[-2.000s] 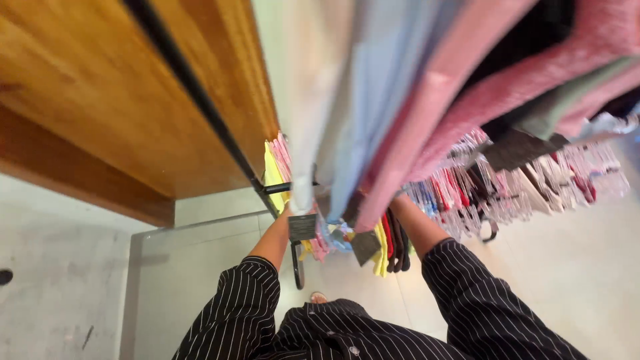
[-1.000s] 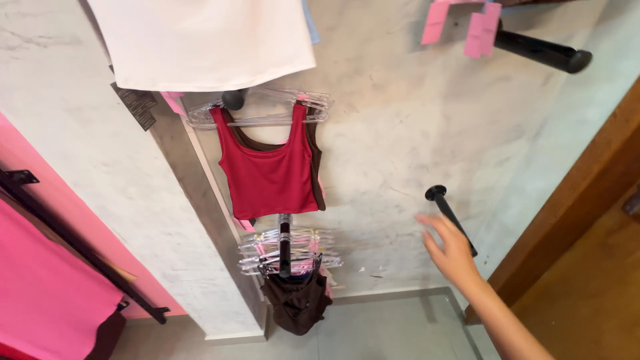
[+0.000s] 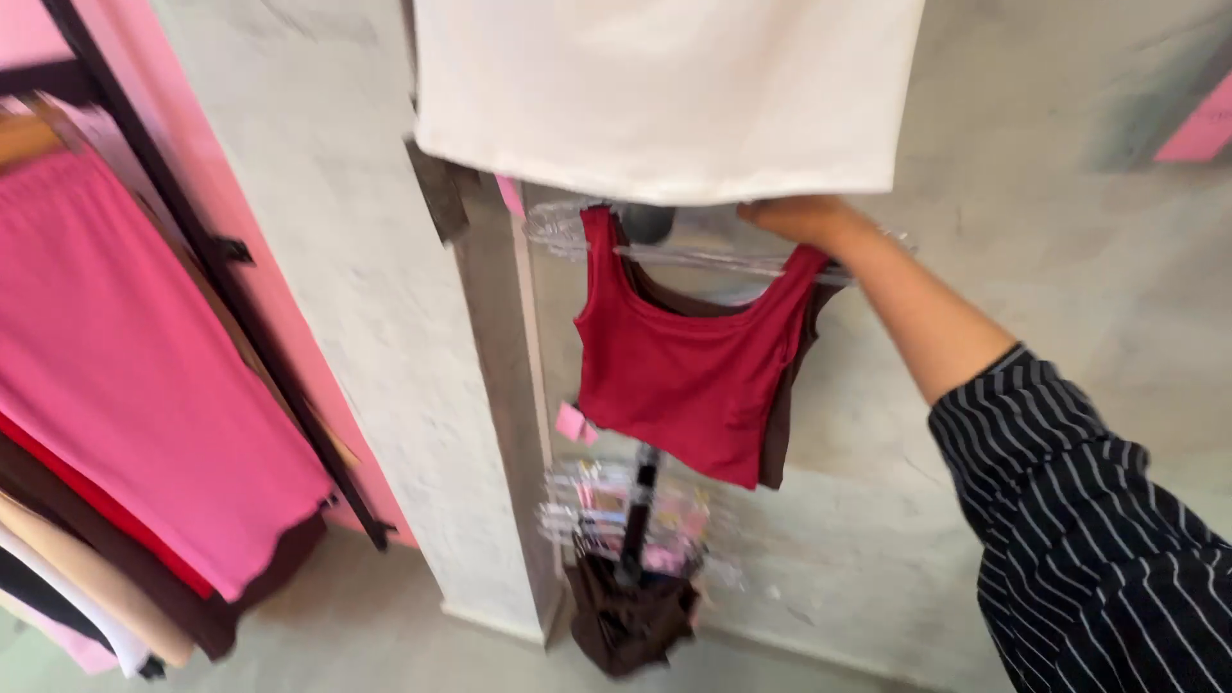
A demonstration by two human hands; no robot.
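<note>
My right hand (image 3: 808, 219) reaches in from the right, in a rolled striped sleeve, to the clear plastic hangers (image 3: 712, 258) on a black wall peg (image 3: 648, 223). Its fingers are partly covered by the hem of a white garment (image 3: 664, 106), so whether they grip anything is hidden. Just below hangs a red tank top (image 3: 688, 361), with a dark brown top (image 3: 778, 433) behind it. A pink tag (image 3: 576, 423) shows at the red top's lower left. My left hand is out of view.
Lower down, clear hangers (image 3: 616, 500) and a dark brown garment (image 3: 630, 616) hang on another black peg. At the left, a black metal rack (image 3: 207, 241) stands beside a pink skirt (image 3: 144, 356) and several other garments. A concrete pillar (image 3: 366, 289) rises between rack and pegs.
The view has swung from the clothes rail to the wall pegs. My right hand, near a bare peg at the right one second ago, has moved left to the red top's hangers.
</note>
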